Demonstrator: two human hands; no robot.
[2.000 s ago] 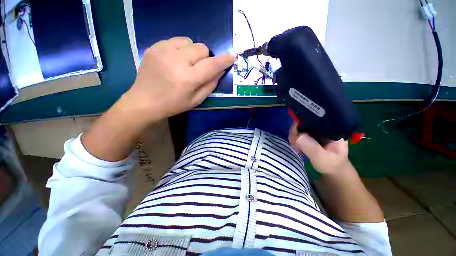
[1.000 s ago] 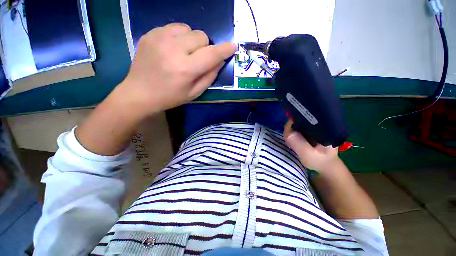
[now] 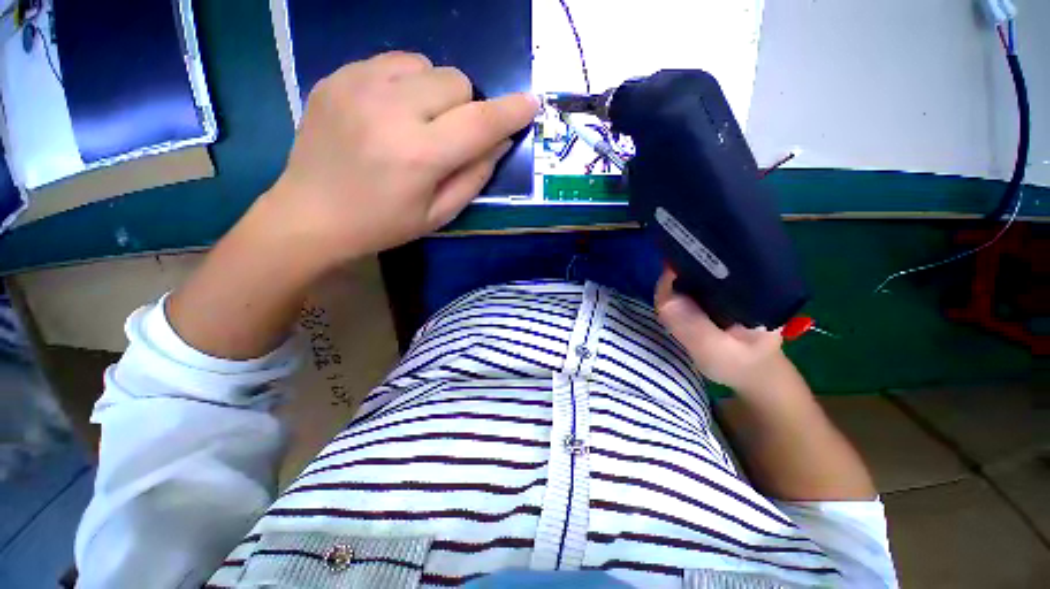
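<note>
My right hand [image 3: 725,341] grips the black soldering gun [image 3: 708,196], whose tip points left over the unit's white area [image 3: 656,35]. My left hand [image 3: 397,155] lies over the dark flat panel [image 3: 495,35]. Its thumb and index finger are pinched together at the gun's tip, at the panel's right edge. What is between the fingertips is too small to tell. The green circuit board [image 3: 585,188] lies at the unit's near edge, with thin wires above it. A dark lead wire [image 3: 576,40] curves over the white area.
A similar unit [image 3: 127,75] lies at the left on cardboard [image 3: 121,184]. A black cord [image 3: 1020,127] with a pale connector hangs at the right, over the beige board [image 3: 887,104]. The green bench edge [image 3: 518,224] runs across. A cardboard box [image 3: 334,334] is below.
The gun has tilted more upright and shifted slightly left since the oldest frame. My left hand has moved slightly up and left, its fingers still pinched. The view has shifted a little.
</note>
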